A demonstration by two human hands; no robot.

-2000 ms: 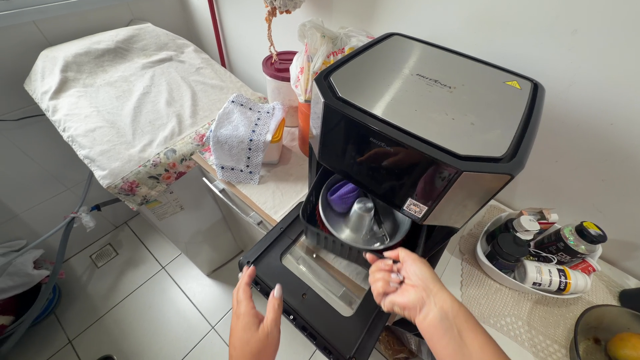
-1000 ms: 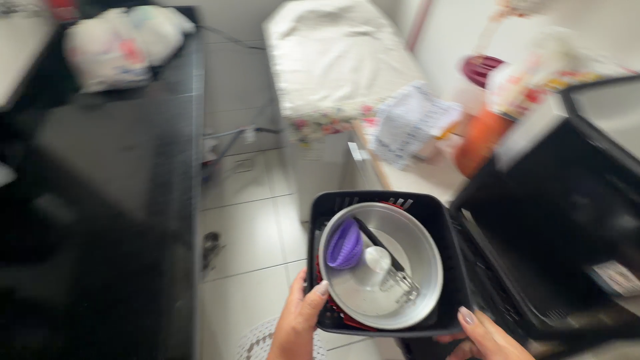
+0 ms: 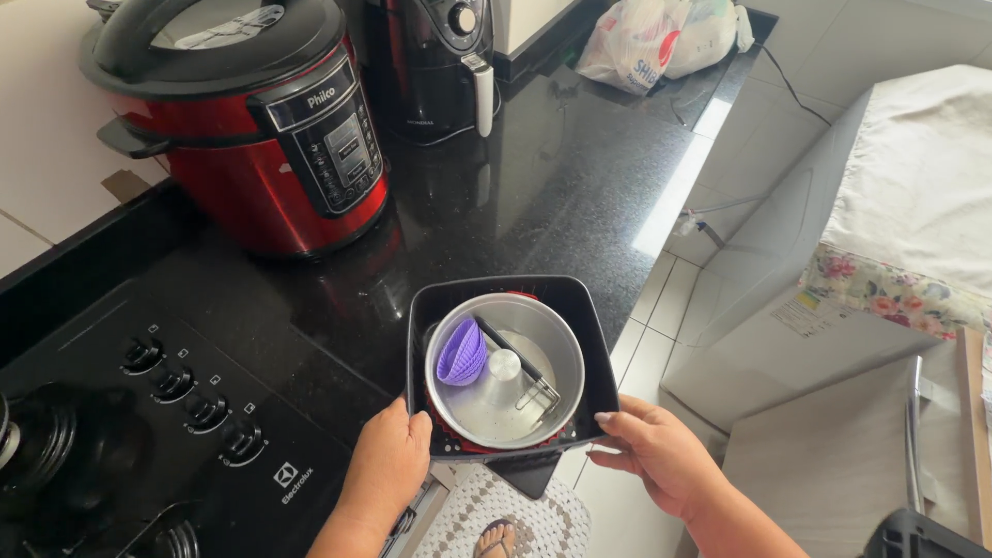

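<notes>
Both hands hold a black air fryer basket (image 3: pixel 601 364) at the front edge of the counter. My left hand (image 3: pixel 391 453) grips its left side near the bottom corner; my right hand (image 3: pixel 647 449) grips the right side, thumb on the rim. In the basket lies a round aluminium ring cake pan (image 3: pixel 576 353) with a central tube. Purple silicone baking cups (image 3: pixel 463 353) rest in the pan's left side. A black-handled tool with a wire end (image 3: pixel 515 349) leans inside the pan, past the tube. Something red shows beneath the pan. The basket's handle (image 3: pixel 527 474) points toward me.
A black cooktop with knobs (image 3: pixel 205 407) is at left. Behind it stand a red electric pressure cooker (image 3: pixel 232 170) and a black air fryer (image 3: pixel 434 70). Plastic bags (image 3: pixel 635 46) sit at the counter's far end. Right are a cloth-covered white appliance (image 3: pixel 914 178) and a cabinet (image 3: pixel 821 442).
The basket was in the large air fryer oven two seconds ago; it is out and in both hands. The view has swung left to the counter and cooktop.
</notes>
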